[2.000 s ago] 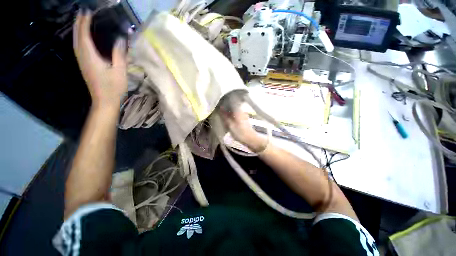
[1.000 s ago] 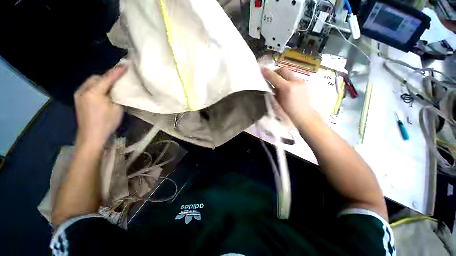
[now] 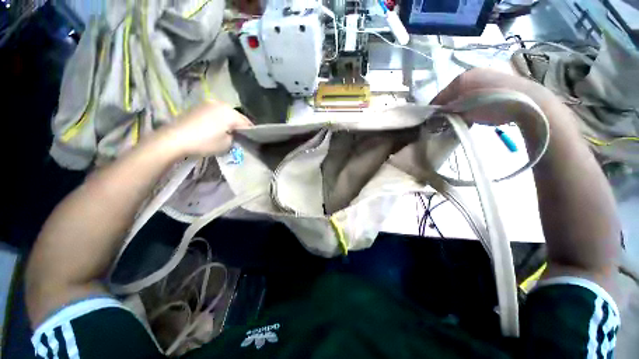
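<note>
A beige bag body (image 3: pixel 301 179) lies open in front of me, its mouth facing me and showing the inside panels and a curved zipper. A short yellow seam tape (image 3: pixel 340 235) shows at its near edge. My left hand (image 3: pixel 214 130) grips the bag's upper left rim. My right hand (image 3: pixel 466 91) is at the bag's upper right corner, its fingers mostly hidden behind the rim and a strap. Long beige straps (image 3: pixel 490 210) hang down on both sides. The yellow-brass clamp (image 3: pixel 342 97) is just beyond the bag, under the machine head (image 3: pixel 293 49).
Beige bags with yellow seams are heaped at the left (image 3: pixel 133 77) and right (image 3: pixel 595 91). A blue-handled tool (image 3: pixel 506 140) lies on the white table (image 3: pixel 490 224). A screen (image 3: pixel 448 12) stands behind. More straps (image 3: pixel 186 301) are at the lower left.
The bag has turned and come down, so its mouth now opens toward me. Both hands have moved to its far rim. The view has shifted, and the bag heap at left now shows.
</note>
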